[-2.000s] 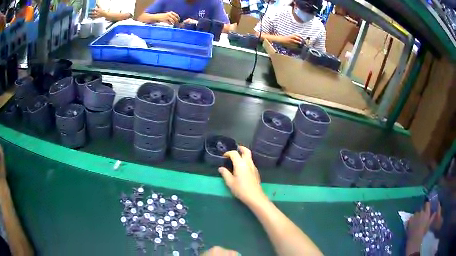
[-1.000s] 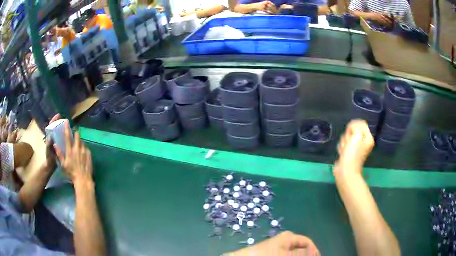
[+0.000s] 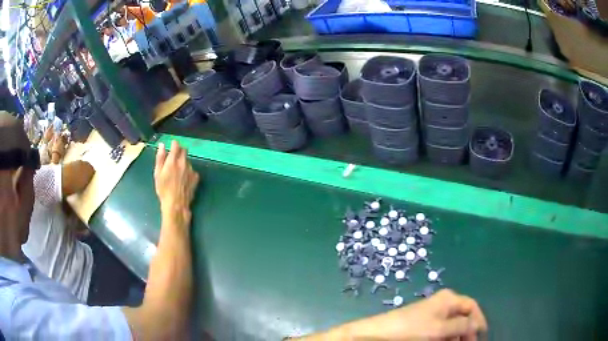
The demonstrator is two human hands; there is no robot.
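Note:
My left hand is at the bottom edge, right of centre, just below the pile of small inserts. Its fingers are curled down, and whether anything is in them is hidden. My right hand is out of the picture. The small inserts, dark grey with round white discs, lie in a loose heap on the green bench. A single dark grey housing stands upright beyond the green edge, hub visible inside. Two tall columns of stacked housings stand to its left.
More stacked housings stand at the right and a jumble of housings at the left. The raised green edge bears a small white piece. A neighbour's hand rests at the left. A blue bin is beyond.
The view has swung left and down. My right hand has gone out of the picture from beside the single housing. The neighbour's hand no longer shows the pale object and lies near the green edge.

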